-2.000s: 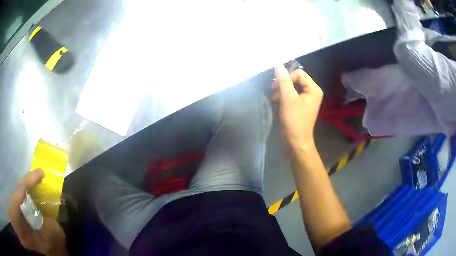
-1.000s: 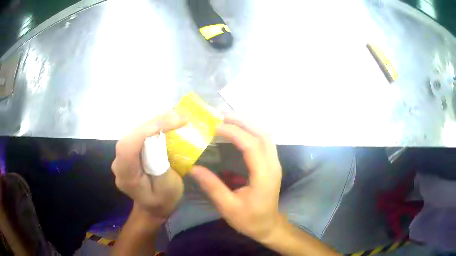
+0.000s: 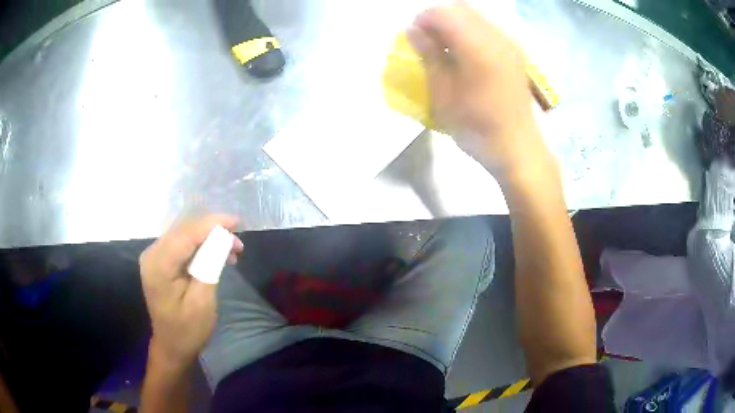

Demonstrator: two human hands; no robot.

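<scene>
My right hand (image 3: 475, 81) is over the bench at the upper middle and holds the yellow tape roll (image 3: 405, 81); the hand is slightly blurred and covers part of the roll. My left hand (image 3: 181, 282) is at the bench's front edge on the left. A white finger wrap (image 3: 211, 255) sits around one of its fingers. The left fingers are curled; whether anything is between them cannot be told. A white paper sheet (image 3: 322, 157) lies overexposed on the bench below the roll.
A black handle with a yellow band (image 3: 256, 50) lies on the bench at upper left. A slim yellow tool (image 3: 541, 87) lies right of my right hand. A small whitish item (image 3: 633, 101) is farther right. Another person's sleeve (image 3: 717, 250) shows at the right edge, blue bins (image 3: 673, 394) below.
My hands have parted. My right hand has carried the tape roll up and right over the bench. My left hand has let go of the roll and is lower left.
</scene>
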